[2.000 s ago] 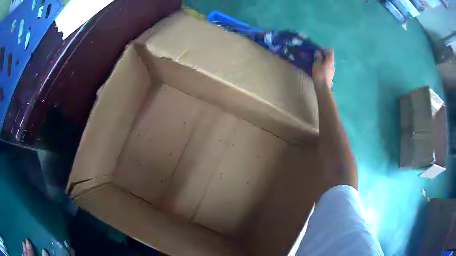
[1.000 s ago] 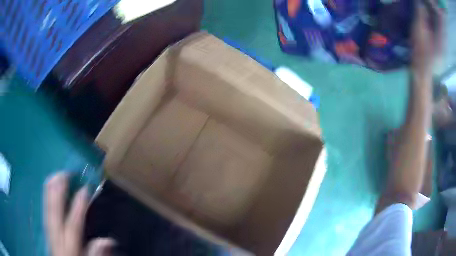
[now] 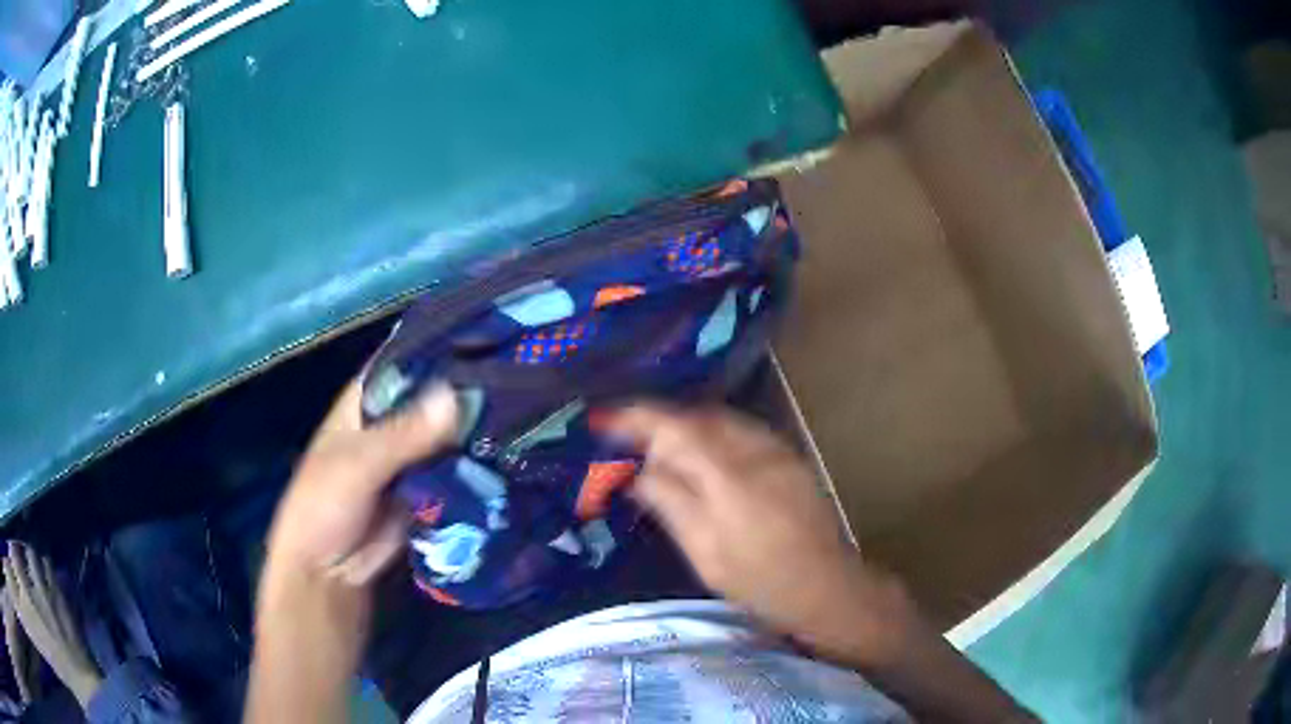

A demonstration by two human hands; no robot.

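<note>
A dark navy patterned pouch (image 3: 609, 318) with orange and pale blue motifs is held in front of my body, at the near edge of the bench. My left hand (image 3: 354, 488) grips its left end, thumb on top. My right hand (image 3: 736, 502) is over the pouch's right front, fingertips on or just above its surface; it is blurred, so I cannot tell whether it grips anything. The pouch's underside is hidden.
The green bench (image 3: 467, 113) carries white sticks (image 3: 176, 191) at the left. An open brown carton (image 3: 977, 283) stands at right, with a blue tray (image 3: 1083, 163) and white card (image 3: 1138, 294) behind it. Another person's hand (image 3: 54, 615) shows at lower left.
The pouch has come from beyond the carton to in front of my body. My left hand has taken hold of it. The view has turned to the bench, and the carton now shows at right.
</note>
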